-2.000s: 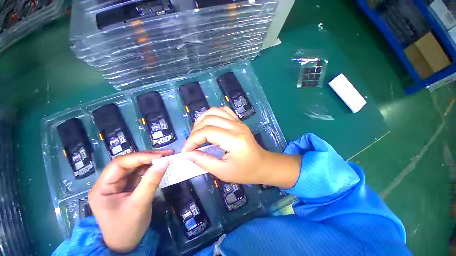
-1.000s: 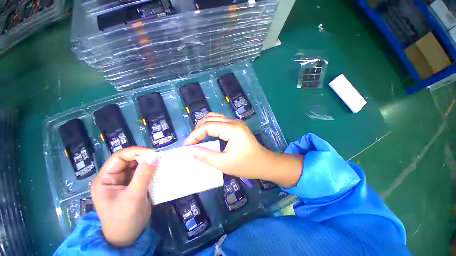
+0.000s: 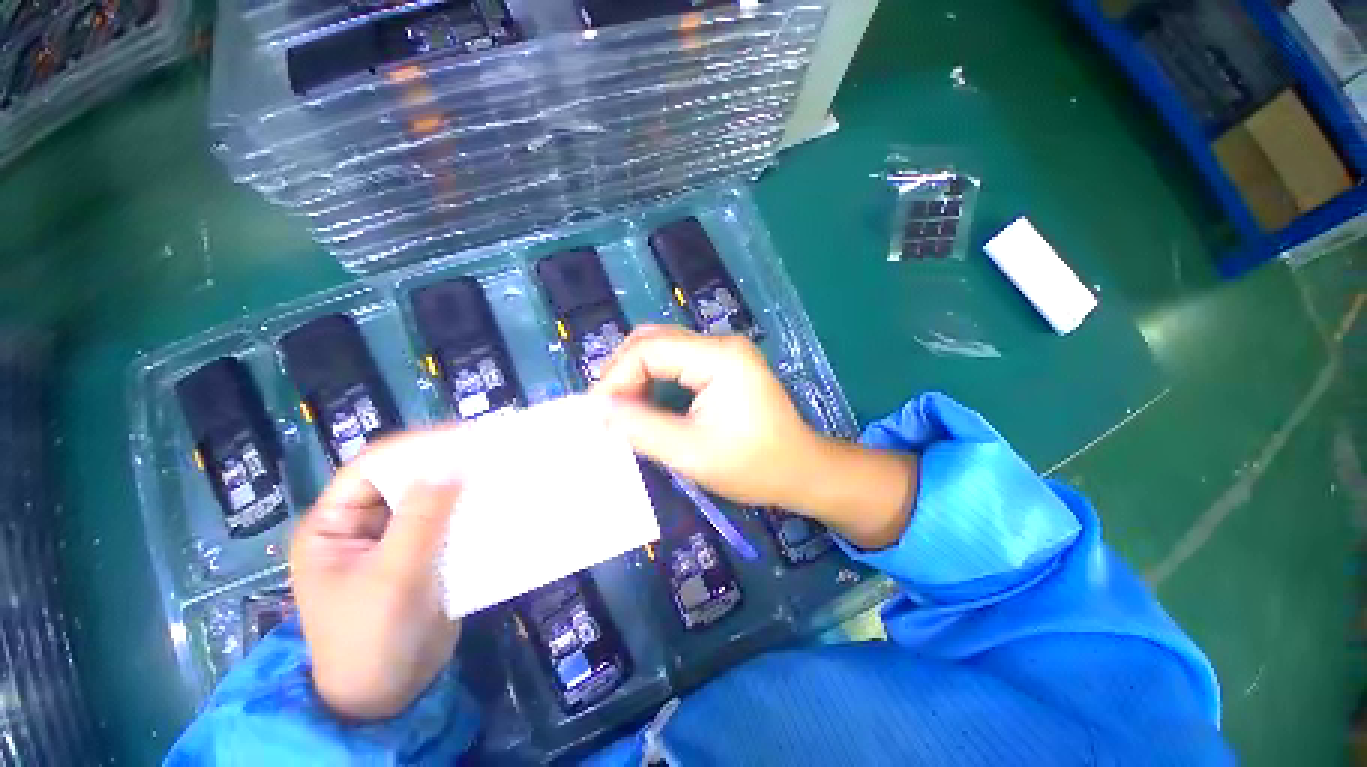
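Note:
A white sticker sheet (image 3: 543,510) is spread between both hands above the tray. My left hand (image 3: 375,577) is shut on its left edge. My right hand (image 3: 720,412) pinches its upper right corner. Slim violet tweezers (image 3: 717,519) show below my right hand; how they are held is hidden. Under the hands, black handheld devices (image 3: 230,445) with orange side marks lie in the pockets of a clear blister tray (image 3: 165,562). The sheet and hands hide part of both rows.
Stacked blister trays (image 3: 555,135) stand behind the working tray. A clear bag with dark squares (image 3: 933,217) and a white block (image 3: 1042,276) lie on the green mat at right. A blue shelf with a cardboard box (image 3: 1282,165) is at the upper right.
The sheet was narrow and folded or tilted, and now shows a wide white face. My right hand has moved slightly right. The tweezers now show more clearly below it.

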